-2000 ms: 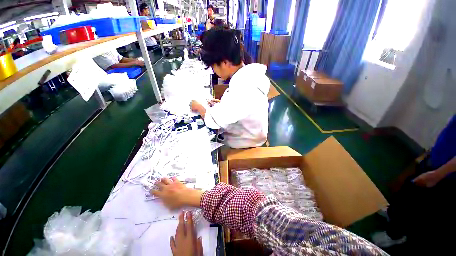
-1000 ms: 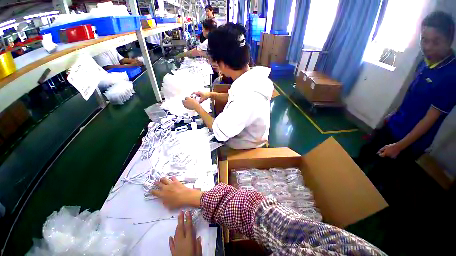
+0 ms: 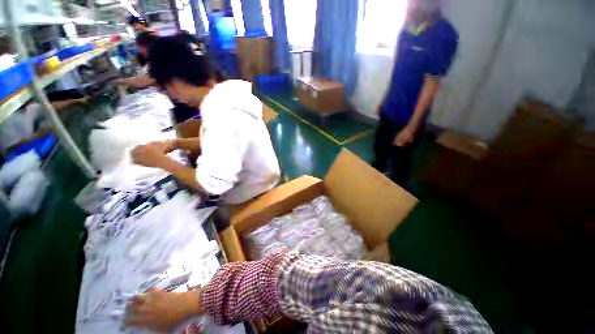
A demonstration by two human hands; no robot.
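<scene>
The frame is blurred. My right hand (image 3: 160, 309) lies palm down at the near part of the bench, on white cables (image 3: 140, 244) spread over white paper; its fingers look apart, and no held item shows. A small blurred patch at the bottom edge beside it may be my left hand, almost wholly cut off. An open brown carton (image 3: 280, 203) stands at the right side of the bench, below my checked sleeve. Bagged white units (image 3: 310, 229) fill its visible inside.
A coworker in a white hoodie (image 3: 236, 140) works at the bench beyond the carton. A person in a blue shirt (image 3: 417, 72) stands at the right near the wall. A brown carton (image 3: 321, 96) stands by the curtains. A shelf post (image 3: 59, 124) rises at the left.
The view has swung right and the scene has shifted left. My right hand remains on the cables; my left hand has nearly left the picture. The blue-shirted person now shows more fully.
</scene>
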